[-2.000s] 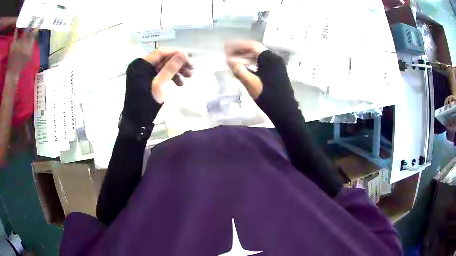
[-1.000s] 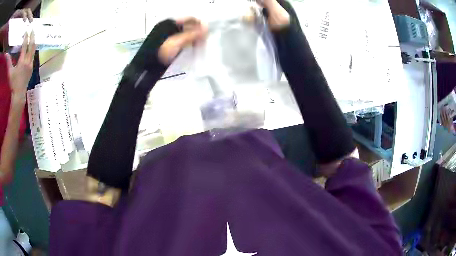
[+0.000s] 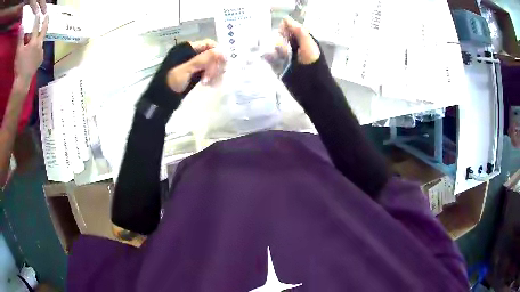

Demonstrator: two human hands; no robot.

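A white product box (image 3: pixel 244 28) with black print and a column of small dark icons stands out in front of me, between my hands. A clear poly bag (image 3: pixel 251 105) lies below it, near my body, with its upper edge around the lower end of the box. My left hand (image 3: pixel 199 68) has bent fingers at the left edge of the bag and box. My right hand (image 3: pixel 296 43) pinches the clear film at the right side. Glare hides the exact finger contacts and how far the box is inside the bag.
Overlapping product boxes lie at the left (image 3: pixel 63 131) and right (image 3: pixel 393 51). At far left another person's hand (image 3: pixel 31 51) holds a white box. A white-topped bench machine (image 3: pixel 479 125) stands at right. Open brown cartons (image 3: pixel 91 211) are below the table edge.
A printed box now shows between my hands, where one second ago they held an empty-looking bag. My right hand has come down and slightly left. The other person's box has shifted right.
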